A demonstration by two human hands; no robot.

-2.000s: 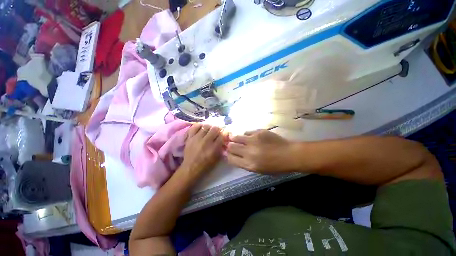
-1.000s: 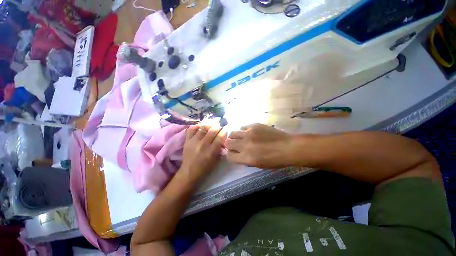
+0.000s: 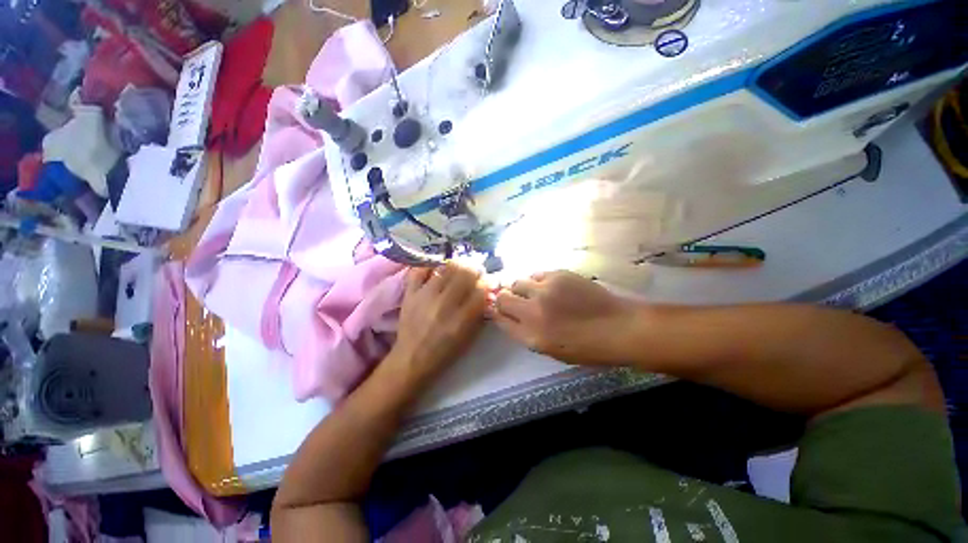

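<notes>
A pink garment piece (image 3: 318,308) lies bunched on the table, left of the needle area. My left hand (image 3: 441,310) presses on its right end with the fingertips just in front of the presser foot. My right hand (image 3: 552,315) is beside it, fingertips pinching a narrow fabric edge (image 3: 491,301) that glows reddish. The hands almost touch. The presser foot and needle area (image 3: 483,261) is washed out by the bright lamp, so the stitching point cannot be made out.
The white JACK sewing machine head (image 3: 594,117) spans the back. Thread snips (image 3: 722,257) with a green and orange handle lie to the right. A pink strip (image 3: 168,392) hangs over the table's wooden left end (image 3: 207,408). Red cloth (image 3: 242,90) and white boxes lie behind at left.
The whole view shifts slightly between frames. My hands stay close together at the needle, with only small changes in the right hand's finger pose.
</notes>
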